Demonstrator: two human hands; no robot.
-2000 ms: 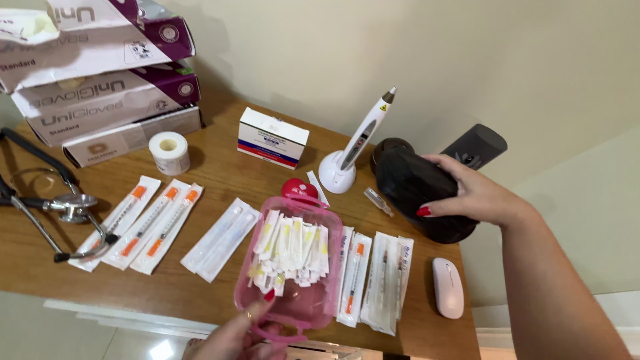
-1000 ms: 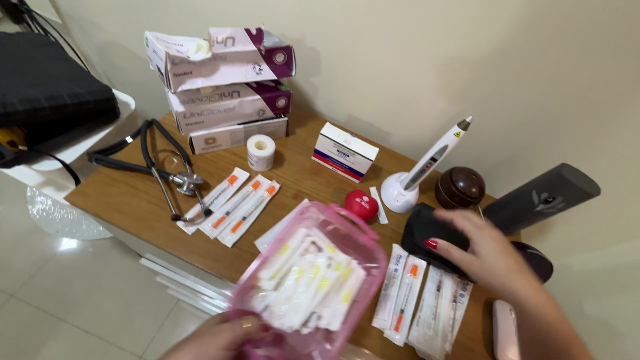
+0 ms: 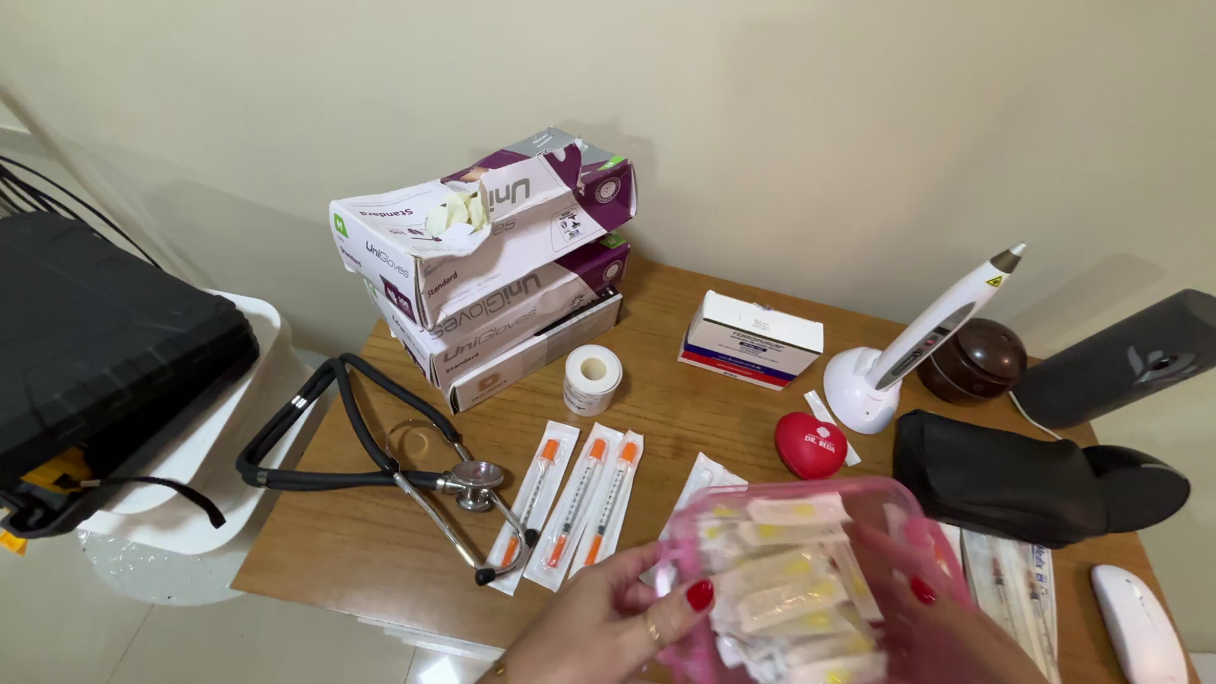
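Observation:
A pink translucent plastic box (image 3: 912,513), filled with small white and yellow wrapped packets (image 3: 788,589), is raised at the bottom centre. My left hand (image 3: 608,617) grips its left side, the thumb over the rim. My right hand (image 3: 950,608) is at its right side, blurred and partly seen through the pink plastic; its grip is unclear. Left of the box lie several wrapped syringes with orange caps (image 3: 570,503). A red heart-shaped item (image 3: 810,445) sits just behind the box. A black soft case (image 3: 993,475) lies right of it, touched by neither hand.
Stacked glove boxes (image 3: 503,275), a tape roll (image 3: 592,380), a small carton (image 3: 750,340) and a white pen-like device on a stand (image 3: 912,351) stand behind. A stethoscope (image 3: 380,470) lies left. A dark cylinder (image 3: 1121,361), wrapped syringes (image 3: 1016,589) and a white mouse (image 3: 1140,622) are right.
My right hand has let go of the black case and moved to the pink box. The box has been lifted from the table. The view has swung left.

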